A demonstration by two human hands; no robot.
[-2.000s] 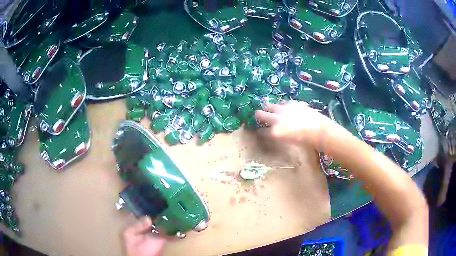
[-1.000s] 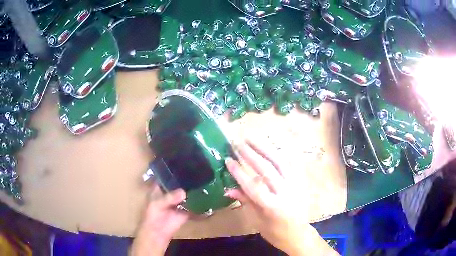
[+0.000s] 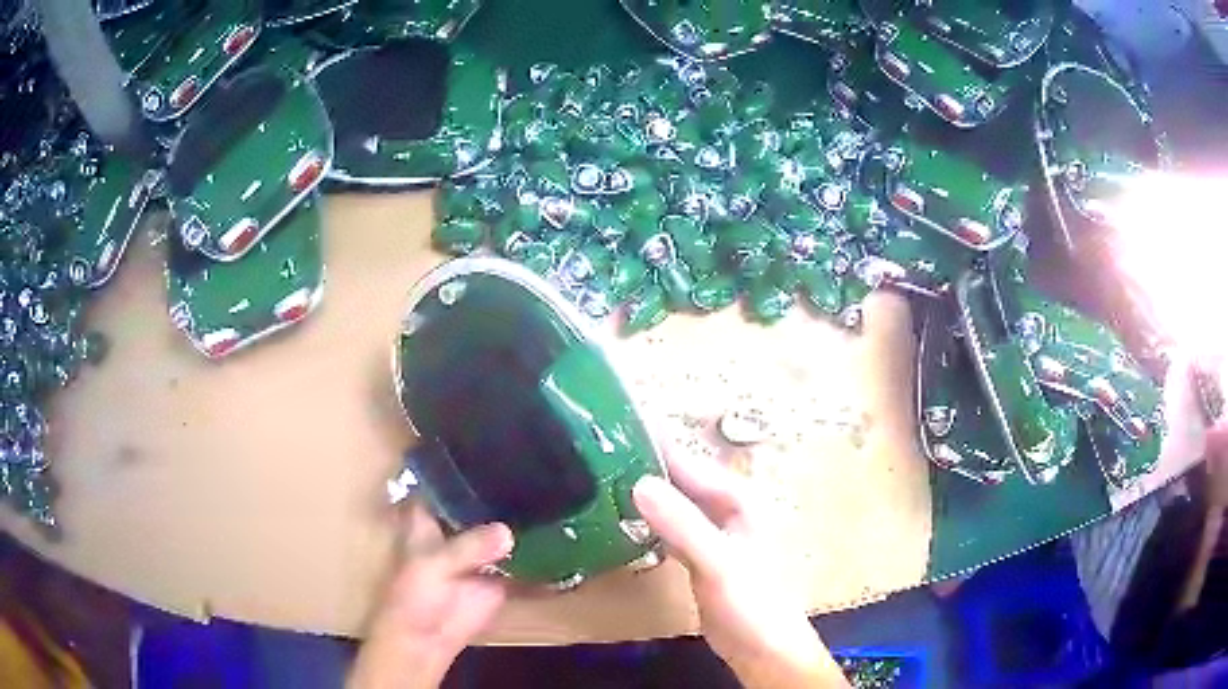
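Note:
A green car body shell (image 3: 586, 404) with a silver rim and a large dark area is held tilted above the tan board, near its front edge. My left hand (image 3: 451, 586) grips its lower left end, beside a dark block with a silver tip (image 3: 434, 482). My right hand (image 3: 707, 538) holds its lower right edge, the thumb on the green surface. Whether a small part is under the right fingers cannot be told. A heap of small green parts with chrome lenses (image 3: 673, 189) lies behind the shell. A small pale dish (image 3: 741, 427) lies right of it on the board.
Green shells lie stacked at the left (image 3: 249, 175), the back (image 3: 397, 108) and the right (image 3: 949, 189). More small parts are heaped at the far left (image 3: 34, 323). A blue bin (image 3: 882, 669) sits below the table edge. Bright glare covers the far right, near another person's clothing.
My right hand has come from the heap to the shell's right edge and since moved slightly down along it. The shell is turned to show more of its dark area. The dish is uncovered again.

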